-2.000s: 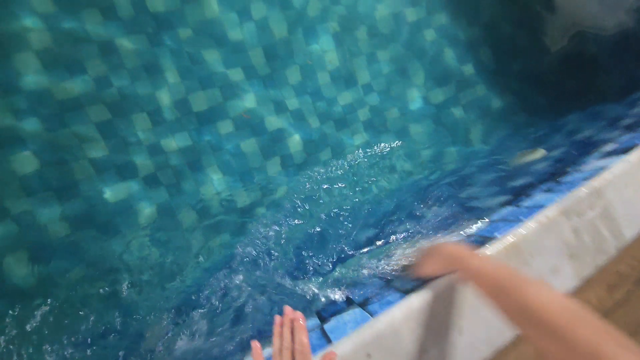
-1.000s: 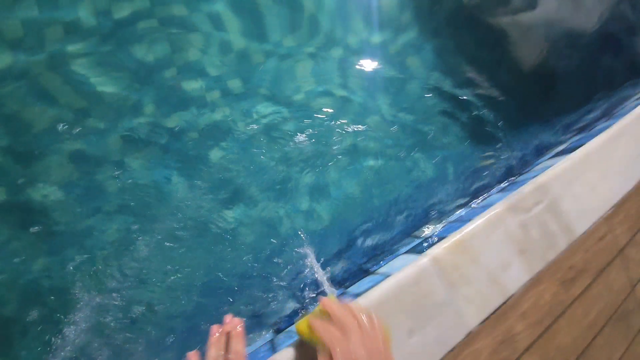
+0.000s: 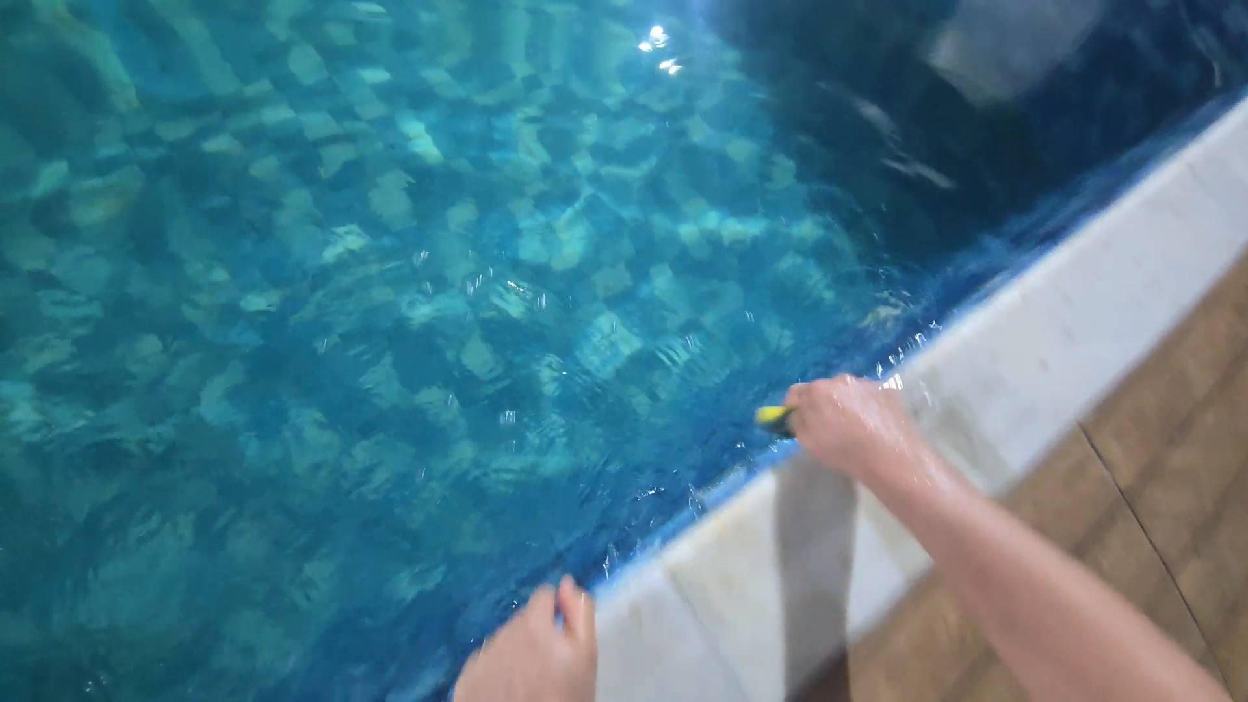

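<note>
At the pool's edge, my right hand [image 3: 846, 424] is closed around a yellow and dark green sponge [image 3: 776, 419], whose end sticks out on the left of my fist. Most of the sponge is hidden in my fingers. My hand and wrist look wet, and drops sparkle beside them. Lower down, my left hand [image 3: 546, 634] is over the water next to the stone coping [image 3: 702, 595]; its fingers are blurred, and no object shows in it.
Rippling blue-green pool water [image 3: 468, 322] fills the upper left, with square tiles beneath. The pale coping runs diagonally from bottom centre to the upper right. Brown plank-like decking [image 3: 1092, 526] lies beyond it. A dark shadow or reflection [image 3: 926, 127] covers the water at upper right.
Since one second ago, my right hand has moved away up along the coping with the sponge, apart from my left hand. The left hand's fingers, raised and spread earlier, now look more bent.
</note>
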